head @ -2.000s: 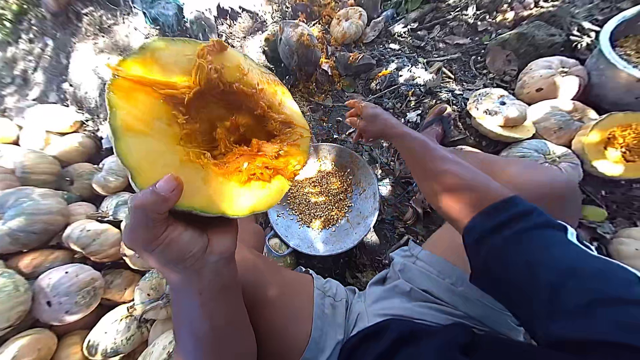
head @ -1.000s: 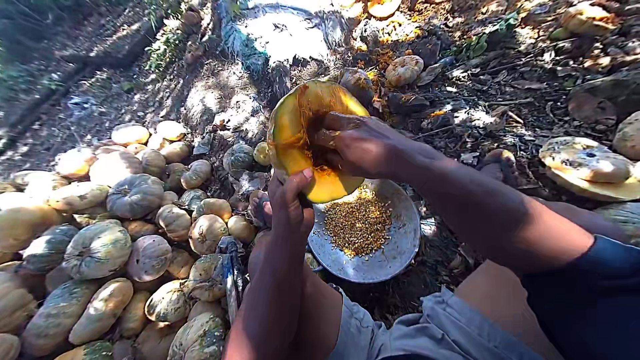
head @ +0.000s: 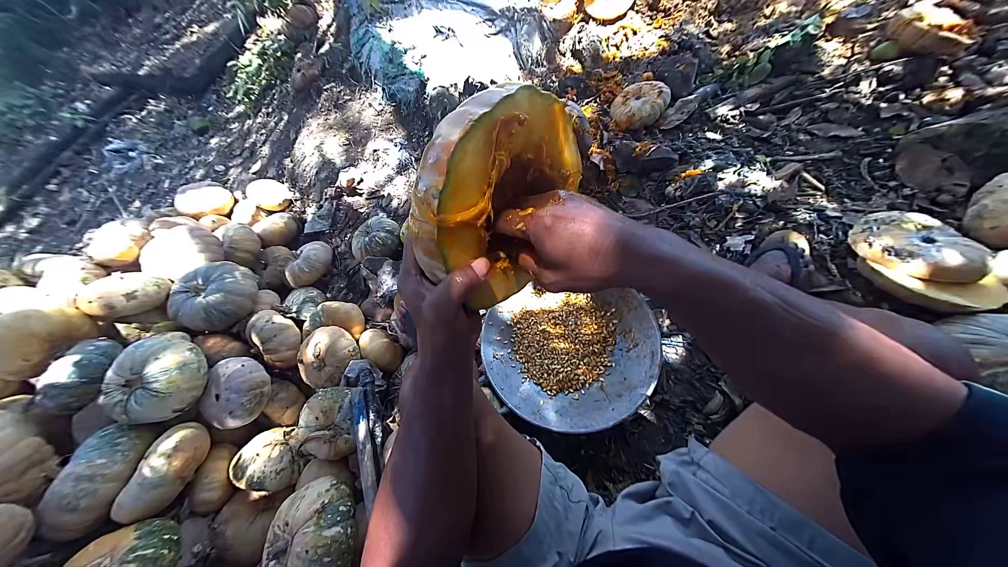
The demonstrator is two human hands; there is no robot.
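A cut pumpkin half (head: 441, 185) is tilted up in front of me, its hollow turned to the right. My left hand (head: 441, 295) holds it from below, the thumb over the lower cut rim. The fingers of my right hand (head: 571, 240) reach into the stringy hollow, orange pulp clinging to them; their tips are hidden, so what they grasp is unclear. Just below, a round metal basin (head: 630, 394) holds a heap of pumpkin seeds (head: 563, 342).
Many whole pumpkins (head: 153, 378) are piled on the left. A blue-and-black object (head: 364, 425) lies beside my left forearm. A cut pumpkin (head: 921, 244) sits at the right near my sandalled foot (head: 780, 260). Pulp and leaves litter the ground ahead.
Two seconds ago my right hand was apart from the pumpkin half; now its fingers are inside the hollow. The pumpkin half has turned from facing me to facing right. The view has swung left.
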